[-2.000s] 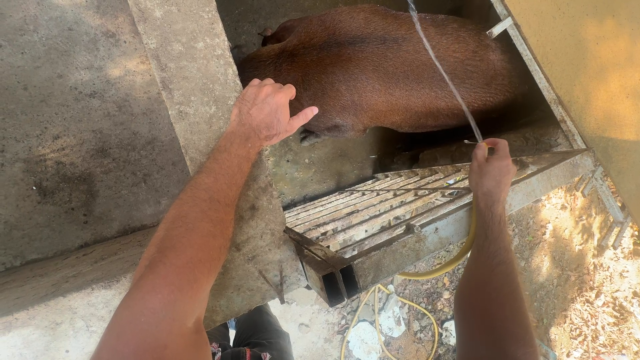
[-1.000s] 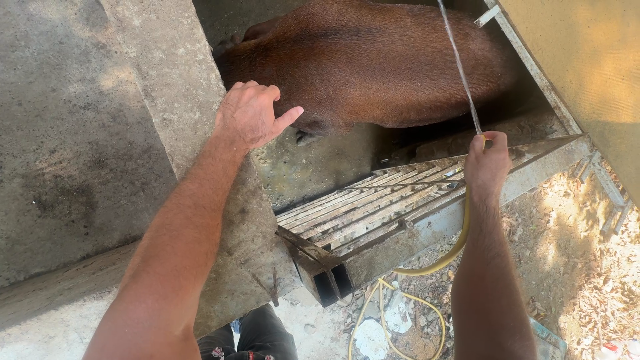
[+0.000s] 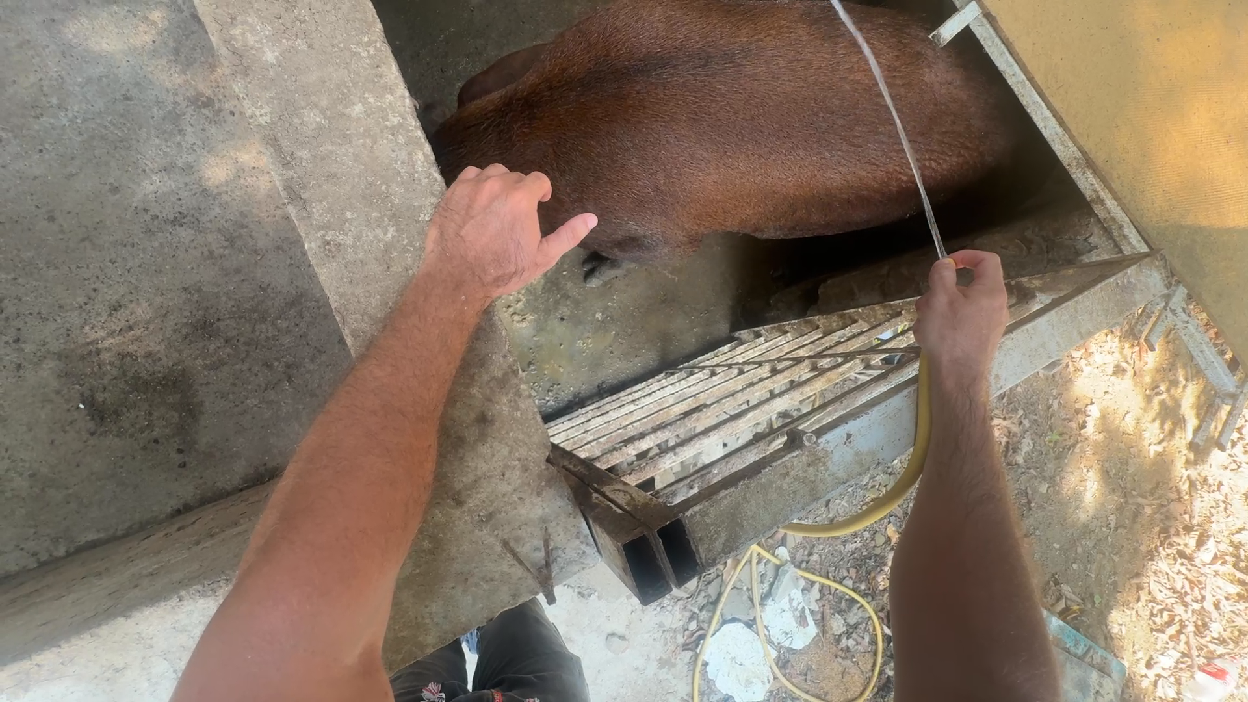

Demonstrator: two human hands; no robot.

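My right hand (image 3: 962,310) grips the end of a yellow hose (image 3: 902,485) above the rail of a metal gate. A thin stream of water (image 3: 895,122) runs from the hose end up across the back of a reddish-brown, short-haired animal (image 3: 741,117), which stands in the pen. Its head is mostly hidden behind the wall, so its kind is hard to tell. My left hand (image 3: 492,232) is at the edge of the concrete wall top (image 3: 322,127), thumb and fingers apart, holding nothing. Whether it rests on the wall I cannot tell.
The barred metal gate (image 3: 809,487) closes the near side of the pen, its square tube ends by the wall. A yellowish panel (image 3: 1150,117) stands at the right. Loops of hose (image 3: 877,624) lie on the stony ground below, near flat pale pieces (image 3: 738,663) and dry leaves.
The animal's outline has shifted a little in the pen, and more shows near its head end. Both hands keep nearly the same places, and the water still runs.
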